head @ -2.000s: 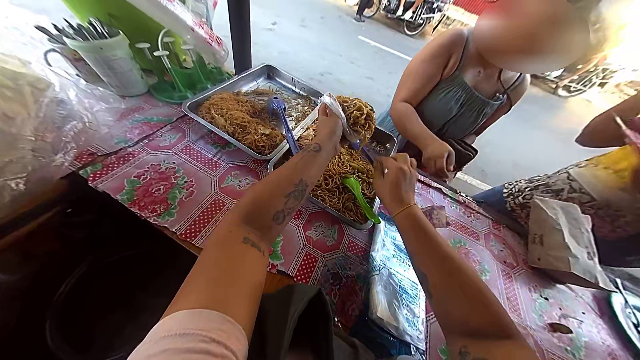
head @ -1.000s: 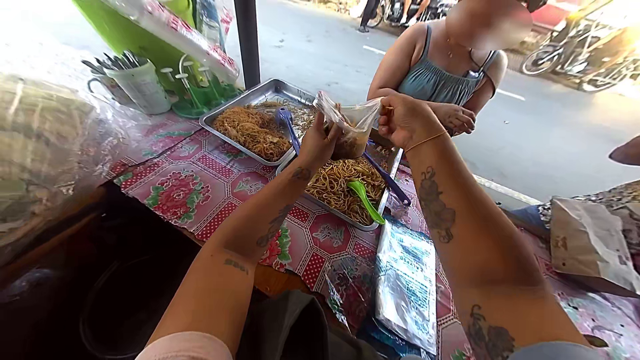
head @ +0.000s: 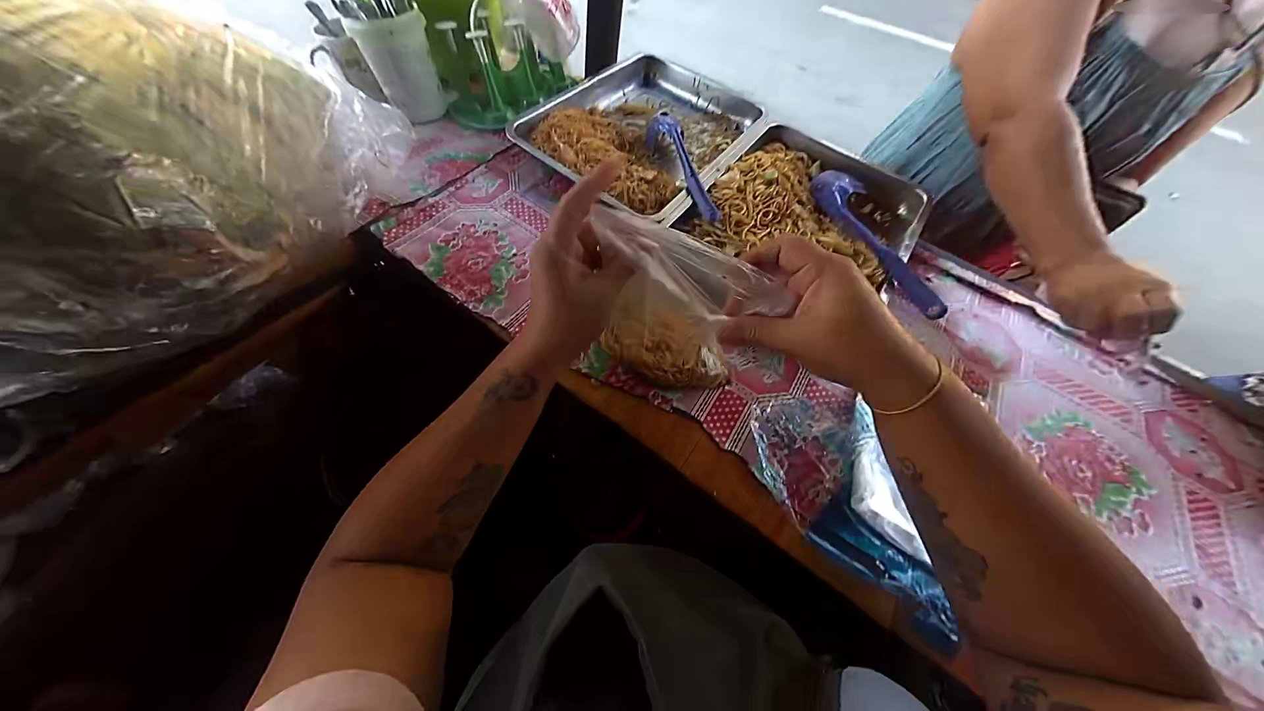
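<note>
A clear plastic bag of noodles [head: 667, 341] hangs between my hands over the near edge of the table. My left hand [head: 583, 267] grips the left side of its top, with one finger pointing up. The other side of the bag's top is pinched by my right hand [head: 805, 311]. Behind the bag, a steel tray of thin noodles [head: 602, 143] holds a blue spoon [head: 681, 163]. The adjoining tray of thicker noodles [head: 765, 193] has a purple-blue serving utensil [head: 879, 242] lying across it, its handle over the rim.
A pink floral tablecloth [head: 1066, 425] covers the table. Plastic packaging [head: 879, 504] lies by my right forearm. A mug of utensils [head: 400, 59] and a green rack [head: 494, 79] stand at the back left. Large clear plastic [head: 178, 158] bulges at left. Across the table, a person's hand [head: 1111, 296] reaches over its edge.
My hands and the bag have moved from above the trays to the near table edge. The green utensil seen earlier in the thicker noodles is out of sight. The person opposite has extended an arm.
</note>
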